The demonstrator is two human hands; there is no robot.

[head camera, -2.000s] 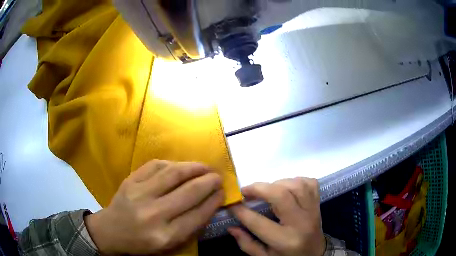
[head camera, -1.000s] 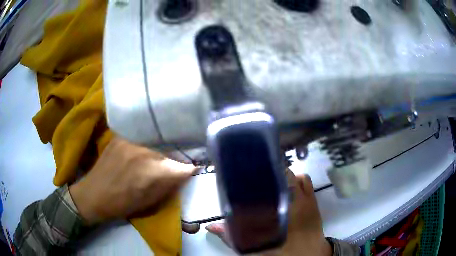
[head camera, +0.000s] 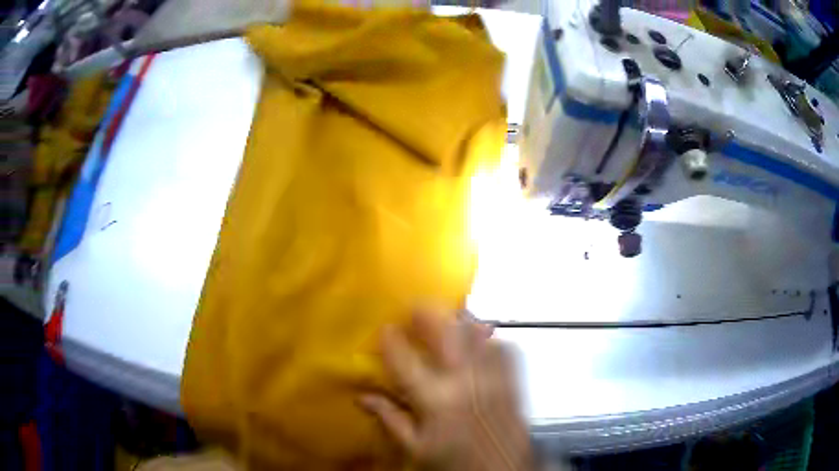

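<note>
A large mustard garment panel [head camera: 322, 239] lies lengthwise on the white sewing table, left of the needle area. Its far end is bunched, with a dark slit or seam line across it. Its near end reaches over the table's front edge. My right hand [head camera: 451, 396] is blurred and lies on the panel's near right part, fingers bent and thumb to the left; whether it pinches the cloth is unclear. My left hand [head camera: 189, 462] shows only as a blurred bit at the bottom edge, by the panel's near left corner; its fingers are hidden.
The white sewing machine head [head camera: 589, 120] with a blue stripe stands right of the panel, its lamp bright. The white table [head camera: 156, 221] has a curved ruler front edge [head camera: 644, 432]. Mustard pieces [head camera: 69, 147] lie beyond the left end. Part of a green crate [head camera: 782, 442] shows below right.
The view has shifted so the machine head now appears farther right and smaller. The panel is spread lengthwise where it was bunched. My left hand has moved down to the bottom edge.
</note>
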